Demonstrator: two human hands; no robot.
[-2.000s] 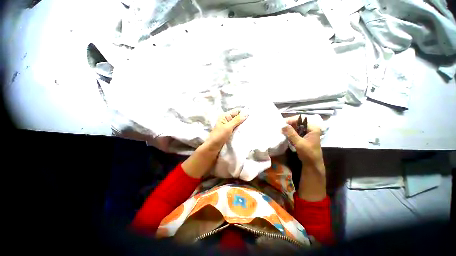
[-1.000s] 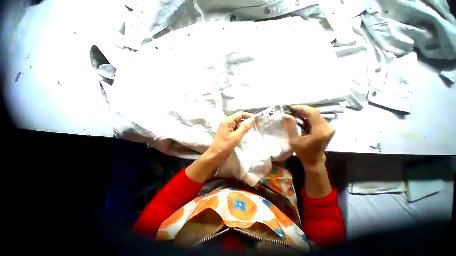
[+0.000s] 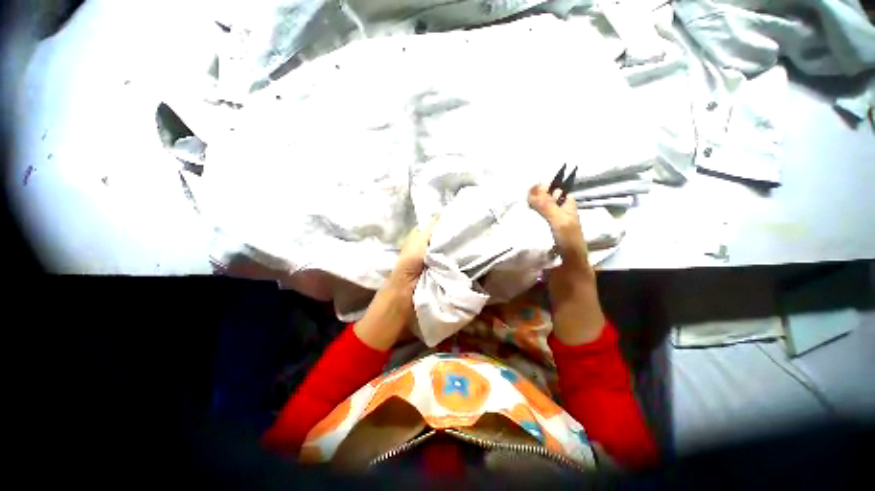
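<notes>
An off-white jacket [image 3: 336, 144] is spread over the table and hangs over its front edge onto my lap. Much of its cloth is overexposed, so seams are hard to see. My left hand [image 3: 414, 253] grips a bunched fold of it at the table edge, with its fingers partly hidden by cloth. My right hand [image 3: 558, 217] holds dark thread snips [image 3: 563, 180], with the two pointed blades up and apart. The right hand is over the jacket's right part; whether its lower fingers also hold cloth is not clear.
More pale garments [image 3: 768, 38] are heaped along the back and right of the white table [image 3: 86, 192]. A cuff-like piece with dark buttons [image 3: 739, 144] lies at right. Pale flat pieces [image 3: 729, 332] are below the table edge at lower right.
My hands came together at the cloth's edge, then moved apart. My left hand now holds a gathered fold slightly further left; the right hand has moved up and left, showing the snips again.
</notes>
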